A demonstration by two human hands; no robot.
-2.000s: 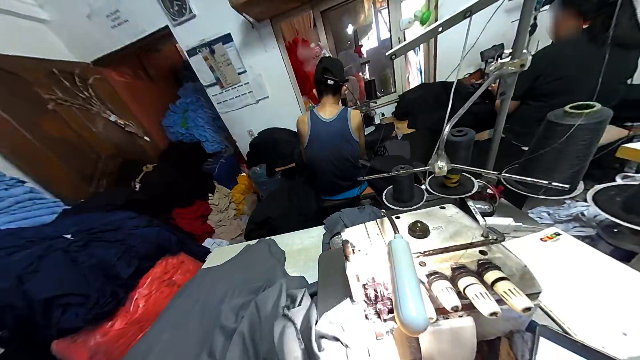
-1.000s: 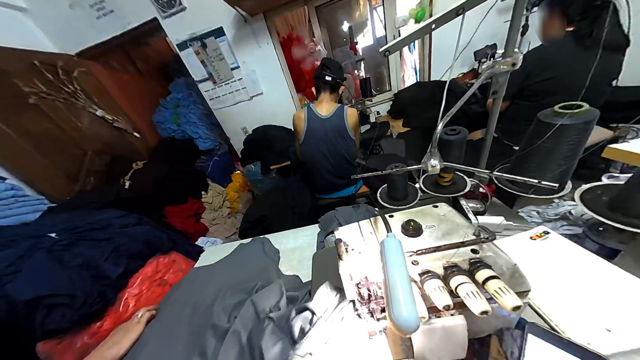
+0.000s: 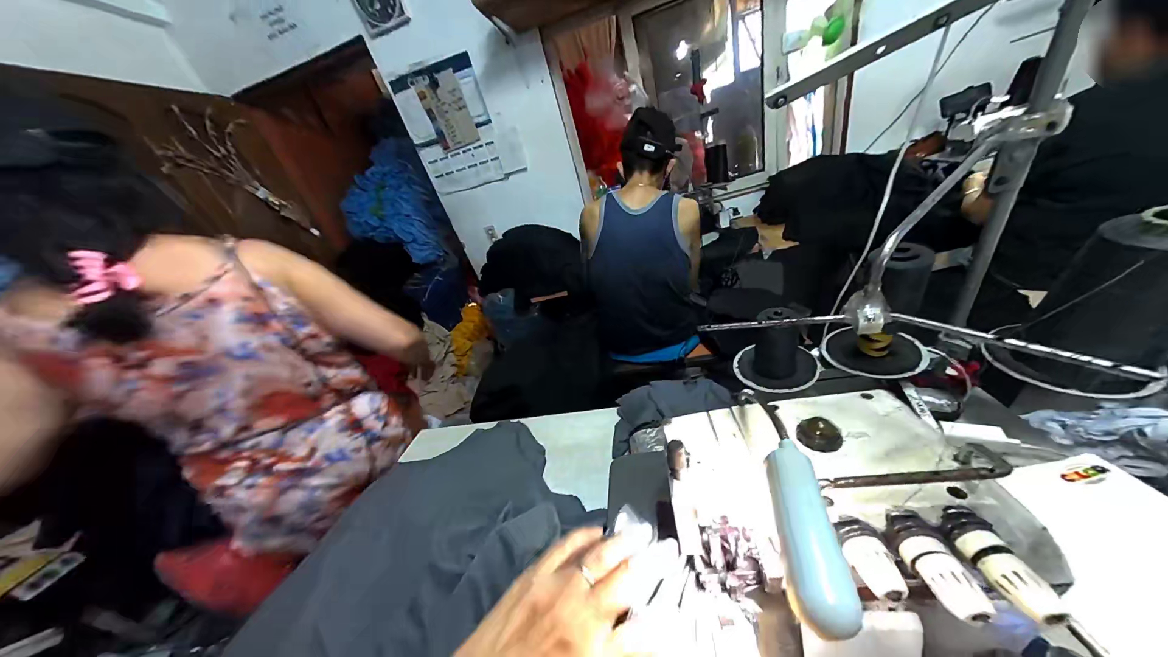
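Note:
My left hand (image 3: 557, 598), a ring on one finger, reaches up from the bottom centre. Its fingertips are at brightly lit, pale-looking material beside the presser area of an industrial sewing machine (image 3: 730, 456); glare hides whether they pinch it. Dark grey fabric (image 3: 411, 538) lies in folds on the pale table (image 3: 584, 438), left of my hand. A light blue rounded handle-like part (image 3: 812, 538) and several white-and-black tension knobs (image 3: 935, 566) are on the machine's front. My right hand is out of view.
A person in a floral garment (image 3: 265, 383) bends close at the left. Another in a blue tank top (image 3: 643, 265) sits ahead, a third in black (image 3: 1077, 182) at right. Thread cones (image 3: 776, 347) and a metal thread stand (image 3: 995, 210) rise behind the machine. Red fabric (image 3: 228, 570) lies lower left.
The person in floral has come into view at the left. My left hand now shows beside the machine. One second ago a hand showed over the red fabric at lower left; whose is unclear.

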